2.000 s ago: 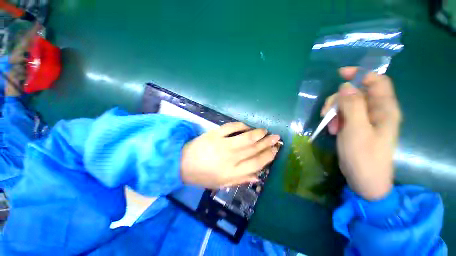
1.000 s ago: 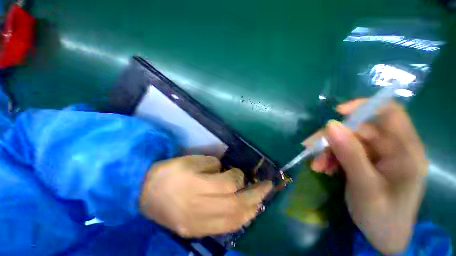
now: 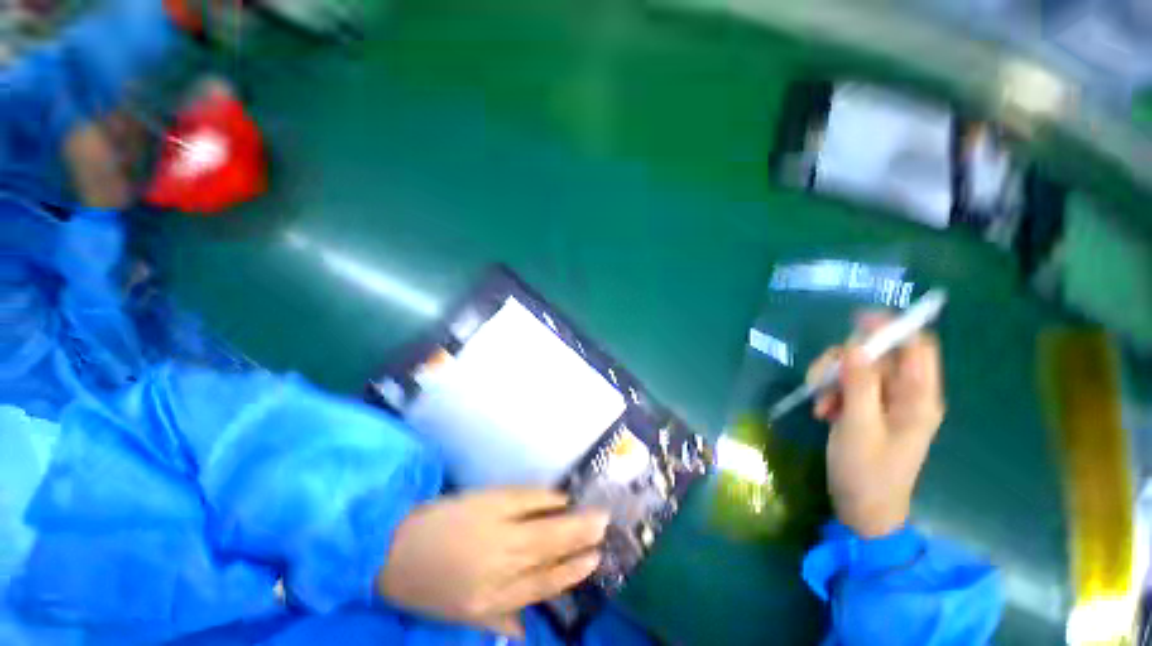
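Observation:
A black tablet housing (image 3: pixel 663 427) with its back open lies tilted on the dark green bench, a pale metal panel (image 3: pixel 537 391) in its middle. Its main board (image 3: pixel 644 486) shows at the end nearest my right hand. My left hand (image 3: pixel 493 555) lies with extended fingers on the housing's near edge beside the board. My right hand (image 3: pixel 881 423) holds slim silver-white tweezers (image 3: pixel 891 338), tip down-left, near the yellow tape pieces (image 3: pixel 748 492) on a glossy clear plastic sheet (image 3: pixel 840 280). The picture is blurred, so the flex cable cannot be made out.
A second black unit (image 3: pixel 884 152) with a pale panel lies at the back right. A long amber tape strip (image 3: pixel 1089 467) lies at the far right. At the left are a red bin (image 3: pixel 212 154) and another person's hand (image 3: pixel 99 164) and blue sleeve.
My right hand has moved the tweezers away from the housing's corner. My left hand has drawn back from the board end. The view has shifted, showing the second unit and amber strip.

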